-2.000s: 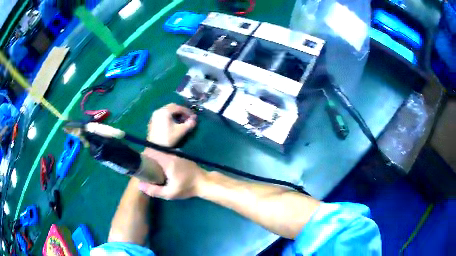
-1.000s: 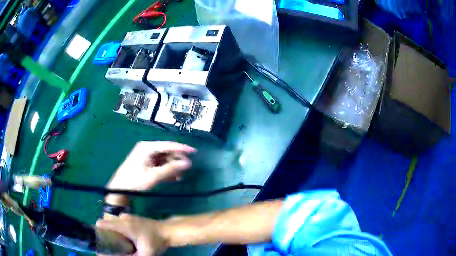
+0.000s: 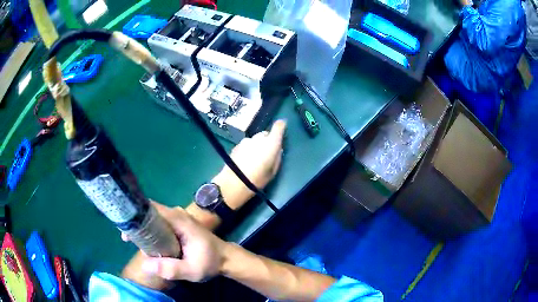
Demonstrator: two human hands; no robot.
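Note:
My right hand is closed around the tan grip of a power driver. The driver's black body with a white label tilts up and left, and its tip is hidden below my hand. My left arm crosses beneath the right hand, with a watch on its wrist. My left hand lies just in front of the right screw feeder, back up, one finger pointing up; its other fingertips are hidden, so I cannot tell if it holds anything. A green-handled screwdriver lies right of the feeders.
The driver's black cord loops over my left hand. Blue testers and a red-pink tin lie at left. A clear bag and a dark tray stand beyond. Open cardboard boxes are at right. A person in blue is top right.
My left hand has moved right and forward toward the feeders. The driver, still in my right hand, now stands steeper and nearer the middle. The view has shifted, showing more of the boxes.

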